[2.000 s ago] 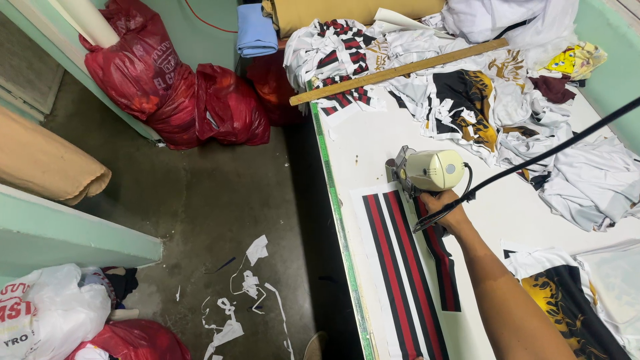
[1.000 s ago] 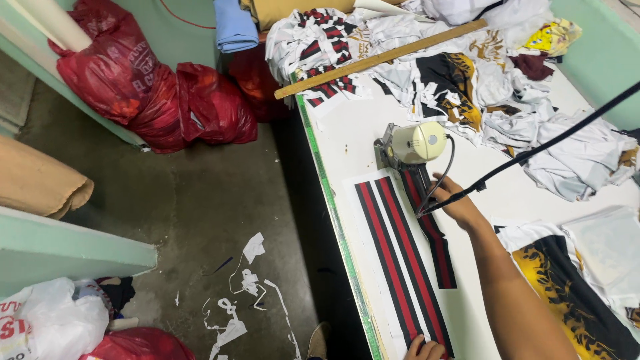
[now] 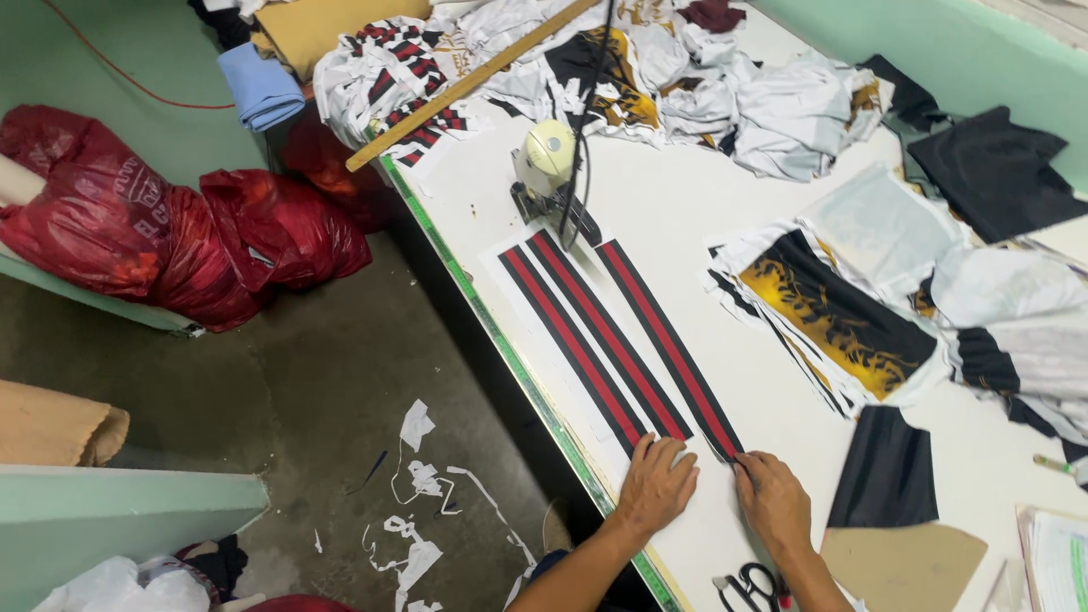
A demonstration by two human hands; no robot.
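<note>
My left hand (image 3: pixel 659 480) lies flat over the lower ends of two black-and-red striped fabric bands on a white piece (image 3: pixel 586 340). To its right, my right hand (image 3: pixel 772 497) pinches the near end of a separate striped strip (image 3: pixel 671 348), which lies at a slight angle beside them. An electric fabric cutting machine (image 3: pixel 548 166) with a cream motor housing stands upright at the far ends of the bands, untouched, its black cable (image 3: pixel 586 93) rising above it. Black-handled scissors (image 3: pixel 752 588) rest just below my right hand.
A wooden ruler (image 3: pixel 476 81) crosses heaped fabric scraps (image 3: pixel 790 110) at the table's far end. Cut black-and-gold panels (image 3: pixel 837 314) lie to the right, above a brown pattern piece (image 3: pixel 905 565). Green measuring tape (image 3: pixel 510 348) runs along the table edge. Red plastic bags (image 3: pixel 170 229) and white scraps (image 3: pixel 421 552) are on the floor.
My right hand has left the cutting machine and moved down to the striped strip's near end. That strip now lies farther from the other bands. The view has shifted right.
</note>
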